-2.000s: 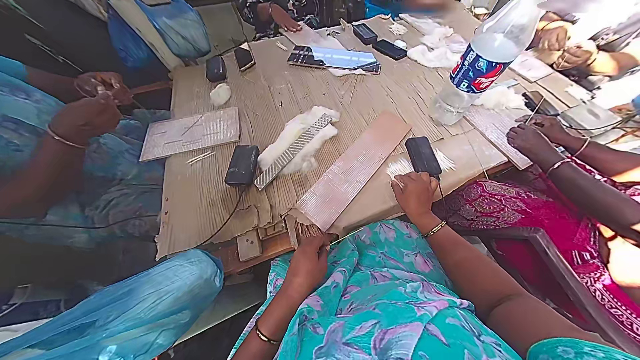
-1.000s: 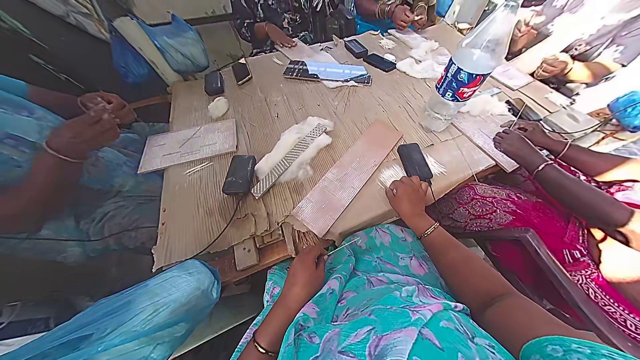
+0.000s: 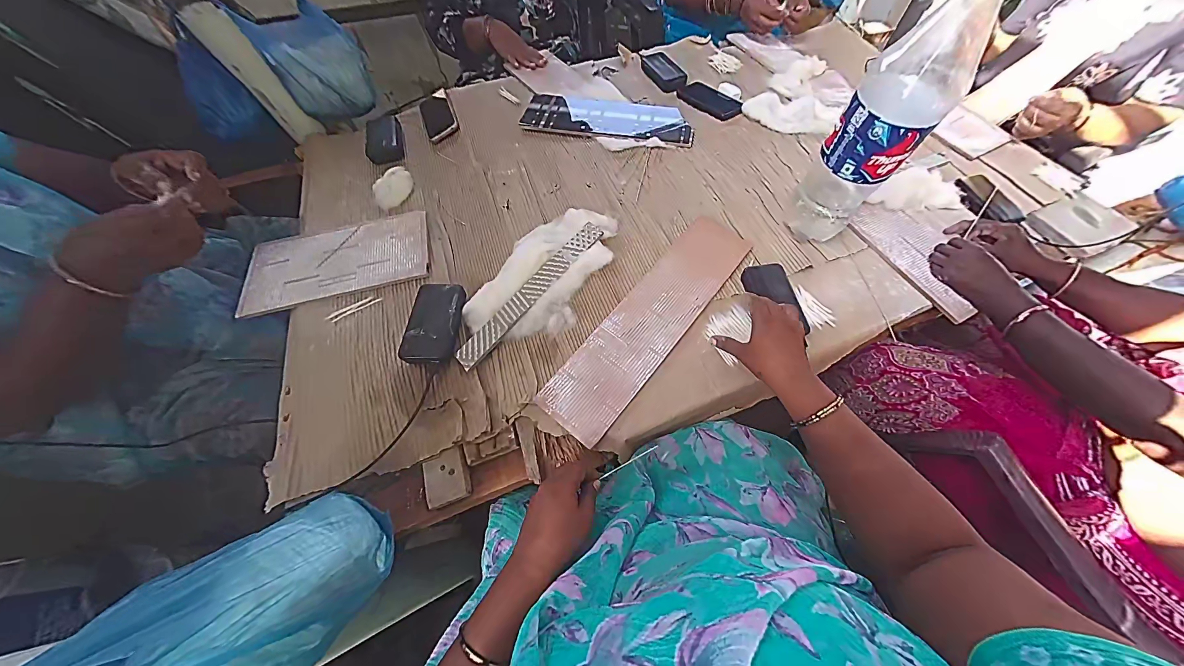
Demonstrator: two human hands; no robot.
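My left hand (image 3: 566, 504) is at the table's front edge, closed on a thin pale stick (image 3: 631, 461) that points right over my lap. My right hand (image 3: 772, 344) rests on the table with its fingers around a bunch of thin white sticks or wicks (image 3: 731, 324); its exact grip is partly hidden. Just behind it lie a black rectangular case (image 3: 775, 285) and more white sticks (image 3: 814, 310). A long pinkish ribbed board (image 3: 647, 328) lies between my hands. To its left, a patterned strip (image 3: 532, 294) rests on white cotton (image 3: 564, 305).
Another black case (image 3: 433, 322) with a cable and a ribbed board (image 3: 335, 261) lie left. Farther back are a tablet or large phone (image 3: 606, 118) and a plastic bottle (image 3: 869, 129). Co-workers' hands (image 3: 129, 227) (image 3: 985, 268) are at both sides. A blue plastic bag (image 3: 268, 573) is at lower left.
My right hand has moved left off the black case and its fingers are now around the white sticks. My left hand stays near the table's front edge.
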